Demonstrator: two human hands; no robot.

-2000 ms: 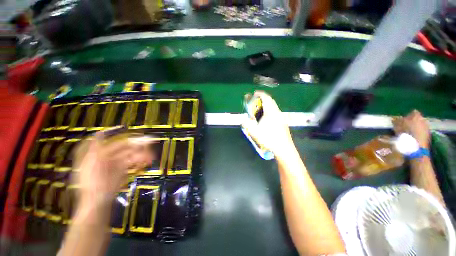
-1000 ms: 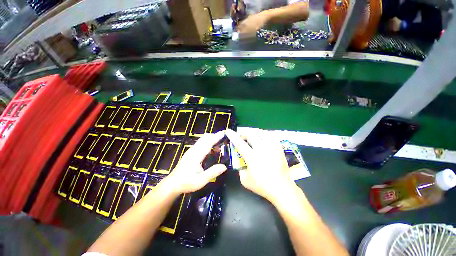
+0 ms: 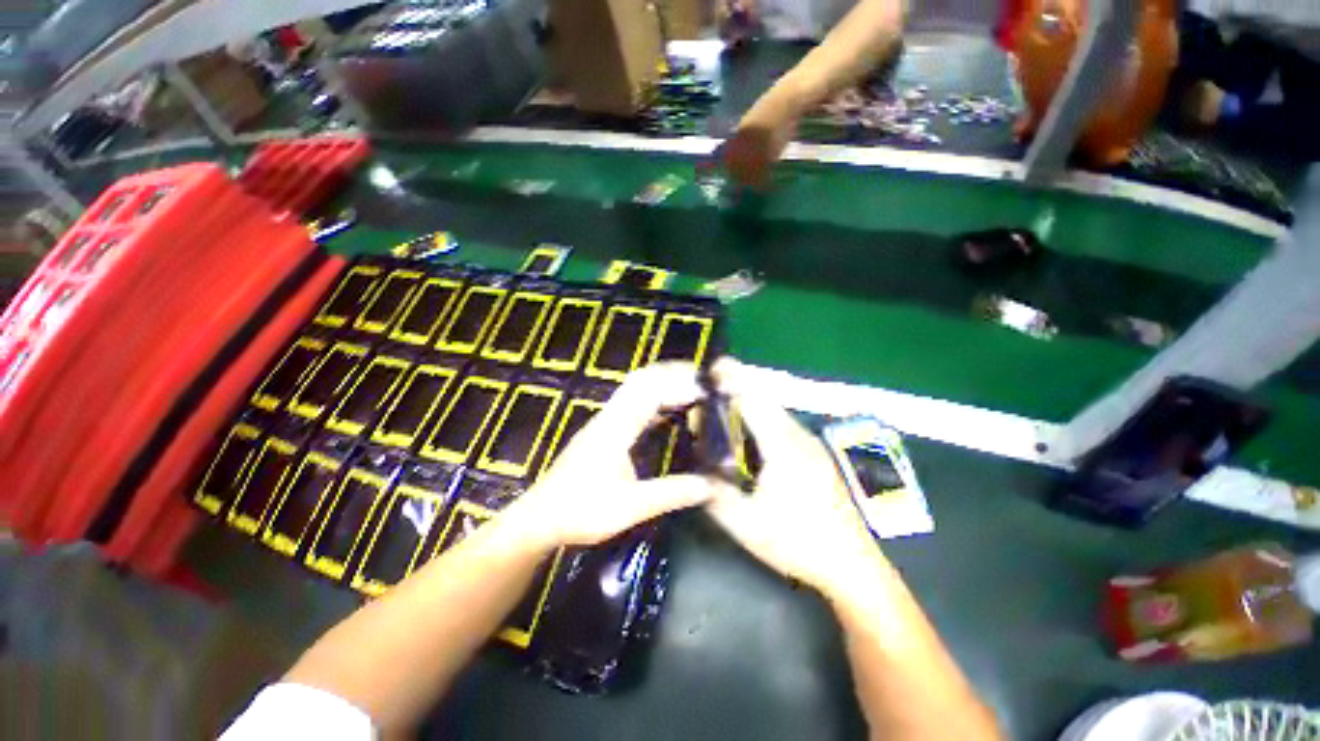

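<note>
My left hand (image 3: 625, 460) and my right hand (image 3: 782, 500) meet over the right edge of the black blister tray (image 3: 601, 615). Between their fingers they hold a dark display module (image 3: 720, 439) with a yellow edge, tilted up. My fingers hide part of it. The tray holds rows of dark yellow-framed display modules (image 3: 463, 421); pockets at its near right corner show glossy black without yellow. A pale-edged unit (image 3: 880, 475) with a dark window lies on the bench just right of my right hand.
A tall stack of red trays (image 3: 181, 355) leans at the left. Small units and boards lie on the green belt (image 3: 854, 311) behind. A smartphone (image 3: 1165, 446), a bottle (image 3: 1209, 605) and a white fan (image 3: 1216, 720) are at the right. Another person's arm (image 3: 818, 87) reaches over the belt.
The view has shifted, so the tray and bench items sit differently. The module between my hands is now raised and tilted, and the unit at right shows more fully. The other person's arm has come over the belt.
</note>
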